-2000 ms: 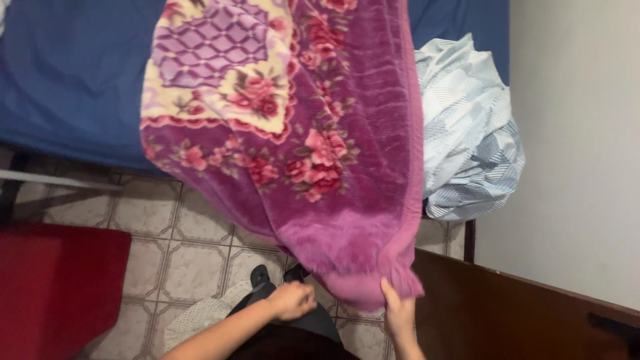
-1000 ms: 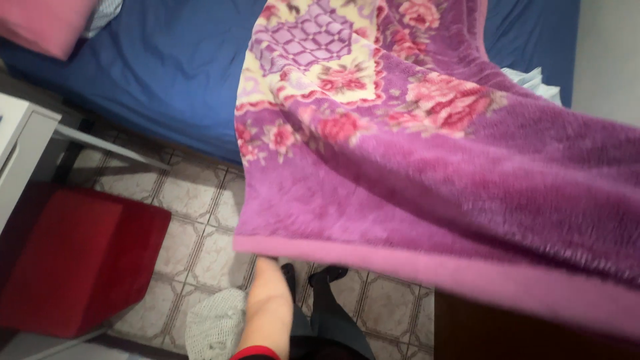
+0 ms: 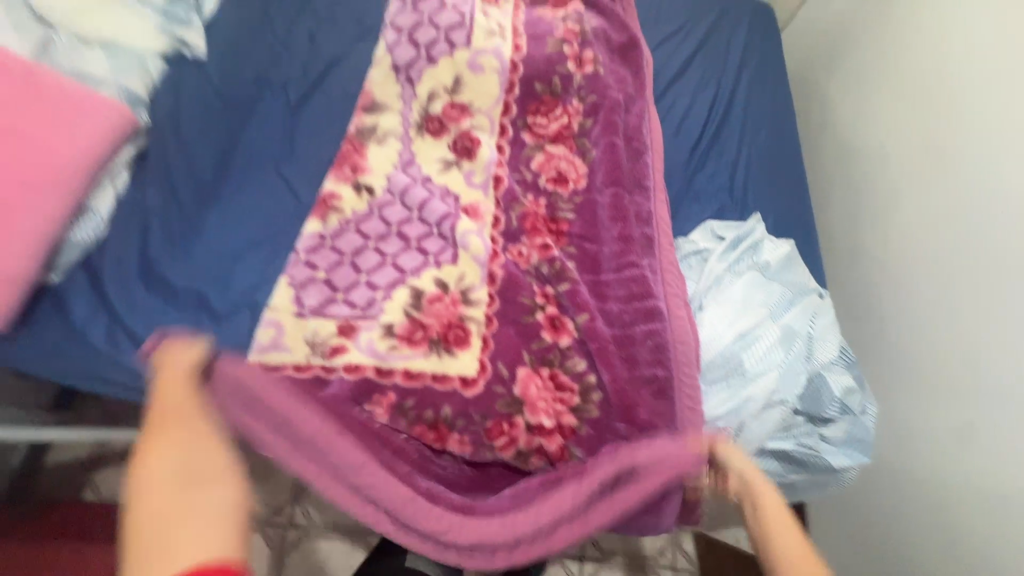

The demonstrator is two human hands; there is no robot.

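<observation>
A purple plush blanket (image 3: 560, 280) with red roses and a cream and lilac panel lies over the blue-sheeted bed and hangs off its near side. At the lower left, my left hand (image 3: 180, 360), blurred by motion, grips one end of its pink-purple hem. My right hand (image 3: 720, 464) holds the hem's other end at the lower right. Between my hands the hem sags in a curve. The fingers of both hands are partly hidden by cloth and blur.
The bed (image 3: 224, 184) has a blue sheet. On its left lie a pink folded cloth (image 3: 56, 160) and pale blue bedding (image 3: 160, 32). A light blue patterned cloth (image 3: 776, 344) hangs over the right corner, beside a pale wall (image 3: 920, 240). Red furniture (image 3: 56, 528) stands lower left.
Two seconds ago my left hand was off the blanket; now it holds the hem. The blanket's near part, spread far to the right one second ago, now hangs between my hands.
</observation>
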